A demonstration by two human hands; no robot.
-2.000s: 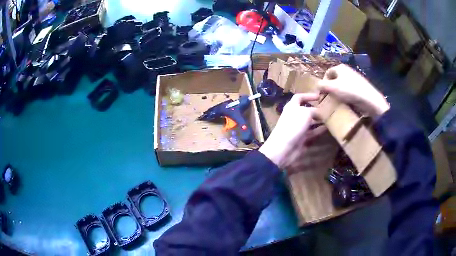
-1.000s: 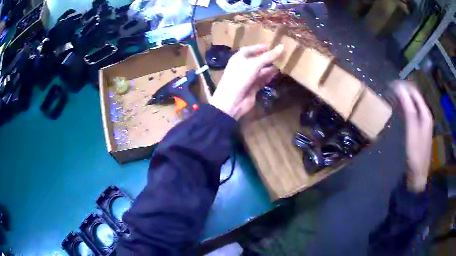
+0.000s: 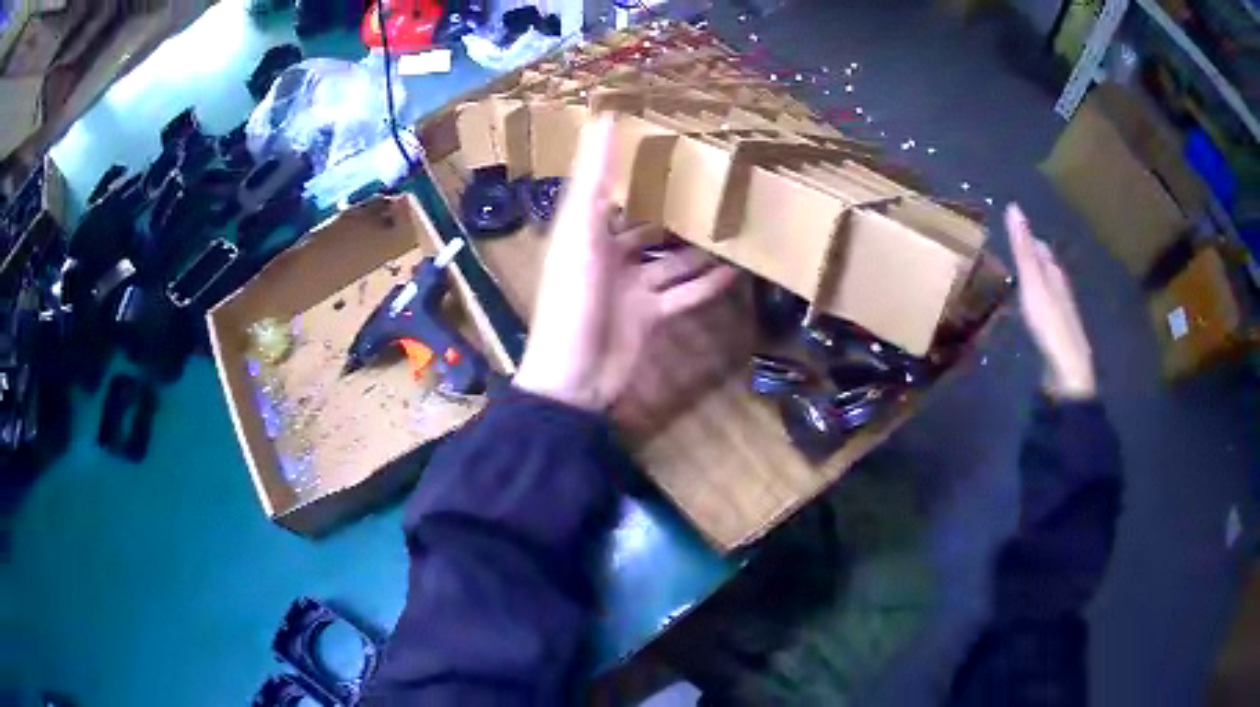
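Note:
The brown carton divider (image 3: 774, 221) stands in the driver carton (image 3: 732, 518), its slotted near strip facing me. Thin red wires show behind and above it. My left hand (image 3: 601, 290) is upright at the divider's near side, fingers spread; whether it touches the cardboard I cannot tell. My right hand (image 3: 1050, 307) is raised beyond the divider's right end, apart from it and empty. Dark shiny speaker drivers (image 3: 836, 394) lie at the carton's right side. A further driver (image 3: 493, 202) lies at its left end.
An open tray (image 3: 249, 449) left of the carton holds a black glue gun (image 3: 422, 332) with orange trigger. Black housings (image 3: 125, 263) are heaped at far left, beside a clear plastic bag (image 3: 325, 118). Empty speaker frames (image 3: 329, 646) lie at the near table edge.
Both hands were at the divider strip two seconds ago; my right hand has since moved off to the right. My left hand has opened upright. The view has shifted right.

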